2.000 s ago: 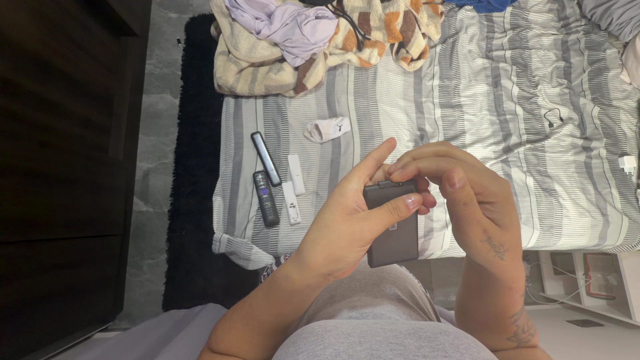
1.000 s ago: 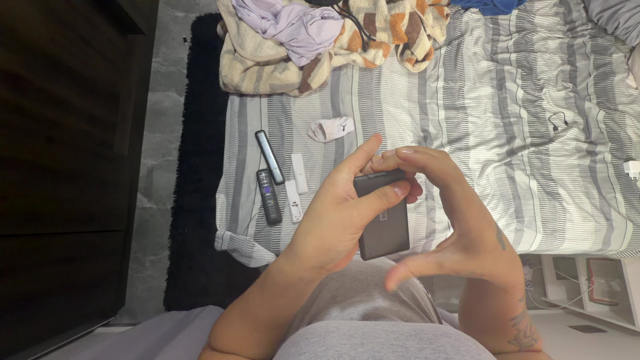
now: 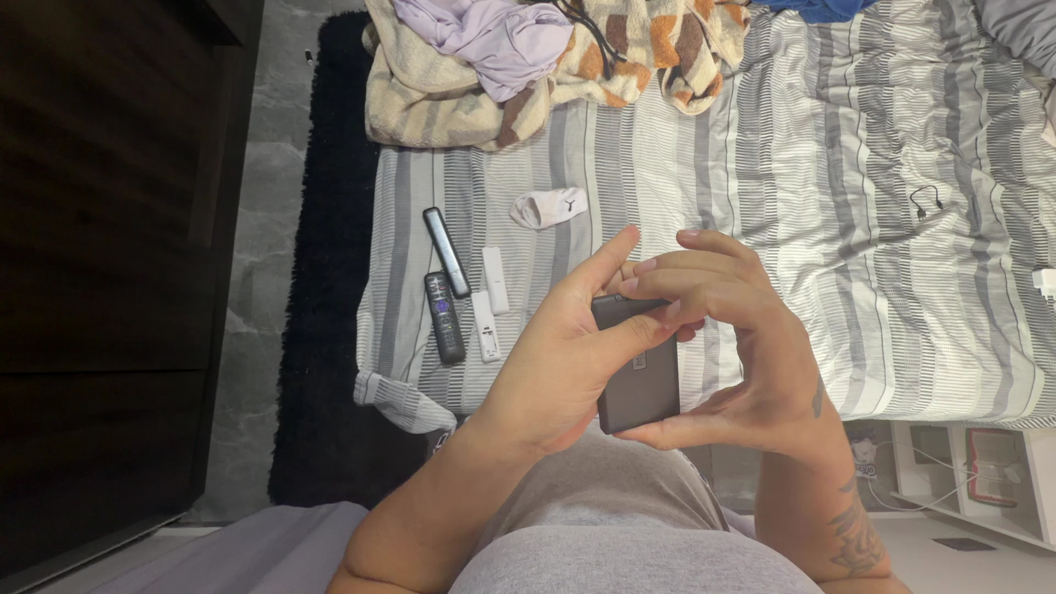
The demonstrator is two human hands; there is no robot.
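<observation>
A flat dark grey rectangular device (image 3: pixel 642 388), perhaps a power bank, is held upright in front of my body. My left hand (image 3: pixel 569 355) grips it, thumb across its near face. My right hand (image 3: pixel 742 330) spans it, fingertips at its top edge and thumb at its bottom edge. To the left on the bed lie a black remote control (image 3: pixel 445 320), a dark glossy bar-shaped thing (image 3: pixel 446 252), a white flat piece (image 3: pixel 494 280) and a white piece with an open recess (image 3: pixel 486 328). A white sock (image 3: pixel 549 208) lies beyond them.
A striped bedsheet (image 3: pixel 660 165) covers the bed. A patterned blanket (image 3: pixel 445 107) and lilac cloth (image 3: pixel 503 41) are bunched at the far side. A short black cable (image 3: pixel 926 202) and a white plug (image 3: pixel 1044 282) lie right. A black rug (image 3: pixel 330 289) borders the bed, beside dark furniture (image 3: pixel 107 272).
My right thumb has come from beside the device to its bottom edge, while my right fingers stay near its top. My left hand keeps hold of it. The things on the bed have not moved.
</observation>
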